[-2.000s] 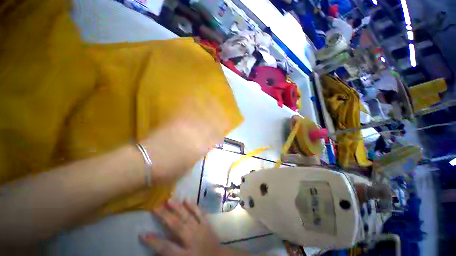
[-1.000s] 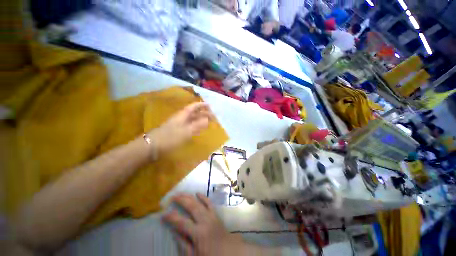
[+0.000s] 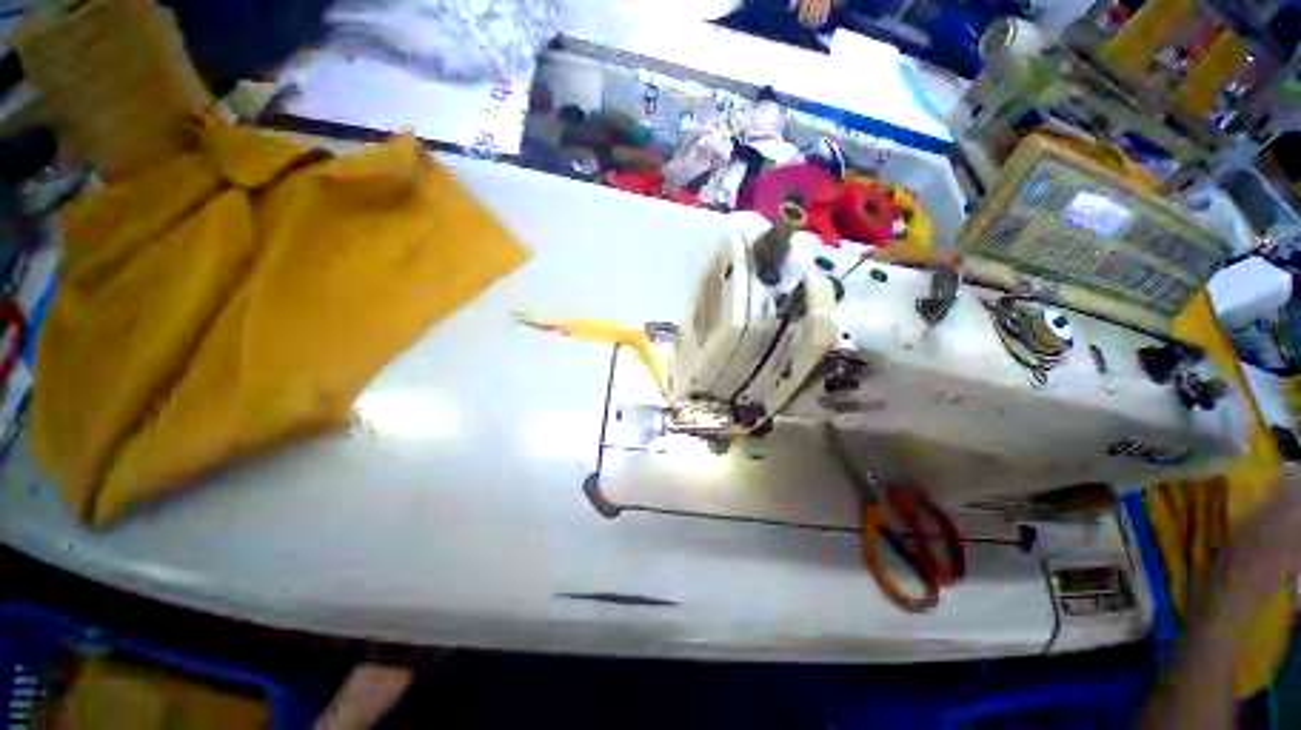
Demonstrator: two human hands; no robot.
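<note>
A mustard-yellow fabric panel lies folded on the left of the white sewing table. A narrow yellow tape runs to the lit needle area of the sewing machine. Orange-and-red-handled scissors lie below the machine arm. My right hand is blurred at the far right edge, over yellow fabric beside the table; its fingers are not clear. A bit of skin, perhaps my left hand, shows at the bottom edge, mostly cut off.
A blue crate with yellow pieces is at the bottom left. A beige control panel stands behind the machine. Red and pink rolls and cloth scraps lie in a trough behind the table. A red-handled thing is at the far left edge.
My left hand has left the yellow panel, which now lies farther left. My right hand has moved from beside the needle to the far right. The view has turned rightward, showing the scissors fully.
</note>
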